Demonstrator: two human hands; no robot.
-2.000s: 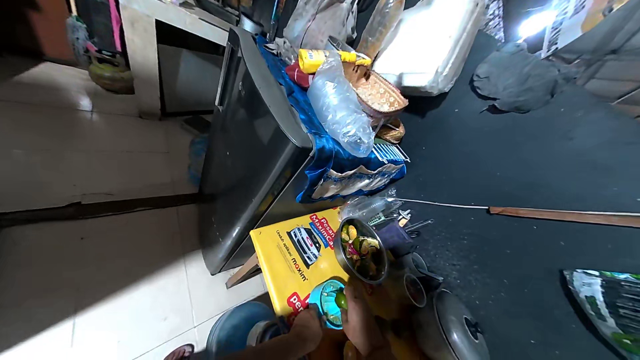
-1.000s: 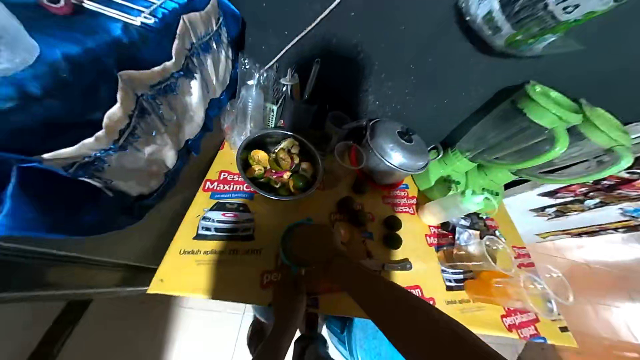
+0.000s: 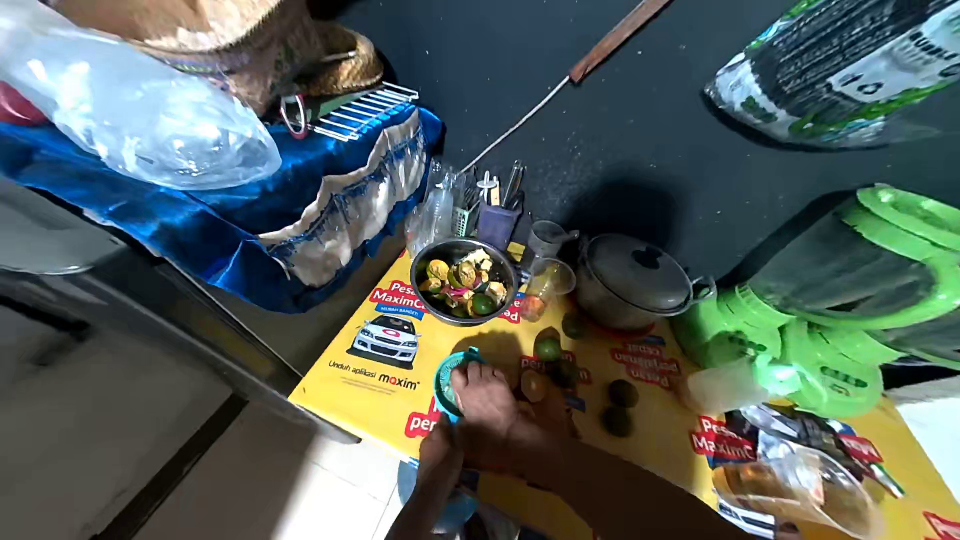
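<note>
My right hand [image 3: 484,397] presses down on a teal plastic citrus juicer [image 3: 448,379]; whatever lies under its palm is hidden. My left hand [image 3: 441,450] is at the near side of the juicer, its fingers against the rim. Behind them, a steel bowl [image 3: 463,321] holds squeezed citrus halves [image 3: 466,274]. Whole green citrus fruits [image 3: 548,348] and a cut half [image 3: 533,385] lie to the right of my hands, on the yellow printed table cover [image 3: 352,397].
A lidded metal pot [image 3: 637,281], clear plastic cups [image 3: 553,277] and a purple utensil holder [image 3: 498,225] stand at the back. Green blenders [image 3: 795,337] and a pitcher with orange liquid [image 3: 780,487] are at right. A fridge with a blue cover [image 3: 225,225] borders the left.
The view has swung considerably. Both hands stay at the juicer; a green citrus fruit seen by it two seconds ago is no longer visible there.
</note>
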